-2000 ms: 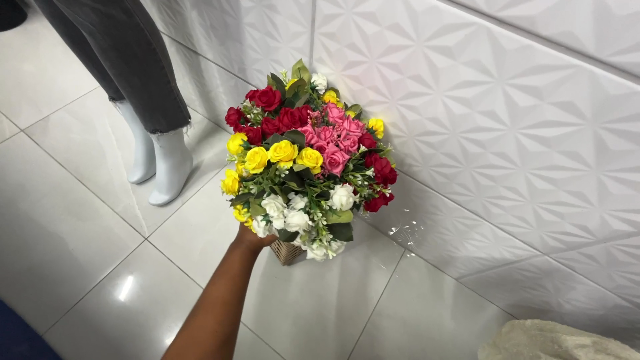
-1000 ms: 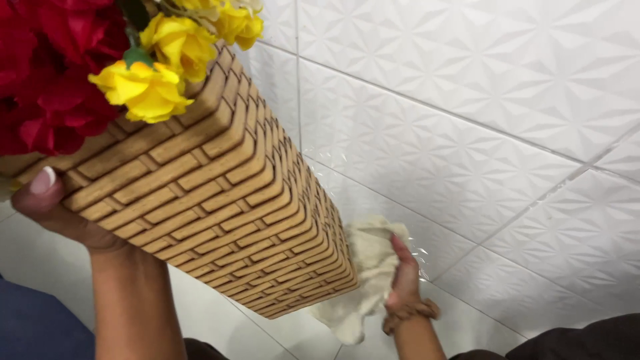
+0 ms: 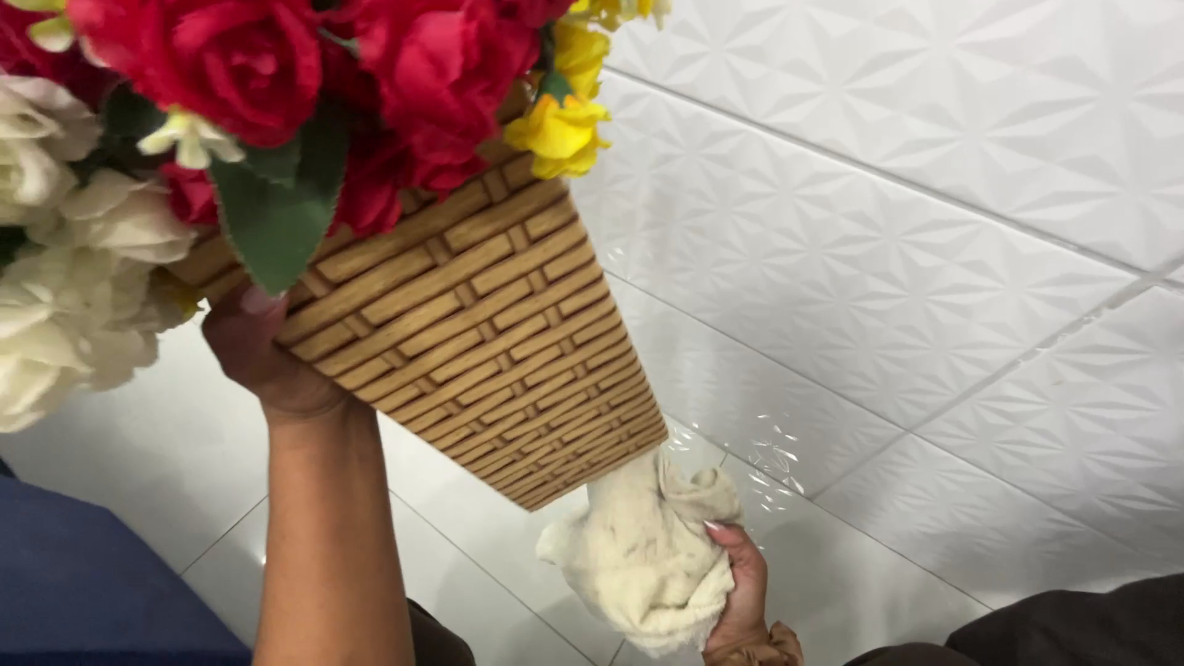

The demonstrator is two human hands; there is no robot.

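Observation:
My left hand [image 3: 277, 361] grips the upper rim of a tall, tapered, tan basket-weave planter [image 3: 481, 342], thumb near the leaves. The planter is tilted and raised, its narrow base toward the lower middle. Red roses [image 3: 240, 65], white flowers [image 3: 74, 287], yellow flowers [image 3: 564, 134] and green leaves [image 3: 277, 213] fill its top. My right hand [image 3: 745, 583], with a brown scrunchie at the wrist, holds a crumpled off-white cloth [image 3: 647, 564] just below the planter's base; whether cloth and base touch I cannot tell.
White wall panels [image 3: 888, 231] with a raised geometric pattern rise on the right. Pale glossy floor tiles [image 3: 462, 573] lie below. Dark blue fabric [image 3: 92, 583] shows at the lower left and dark clothing [image 3: 1082, 624] at the lower right.
Two seconds ago the planter stood lower, by the wall, with my left hand at it. It is now raised close to the camera. Since one second ago more of its flowers have come into view.

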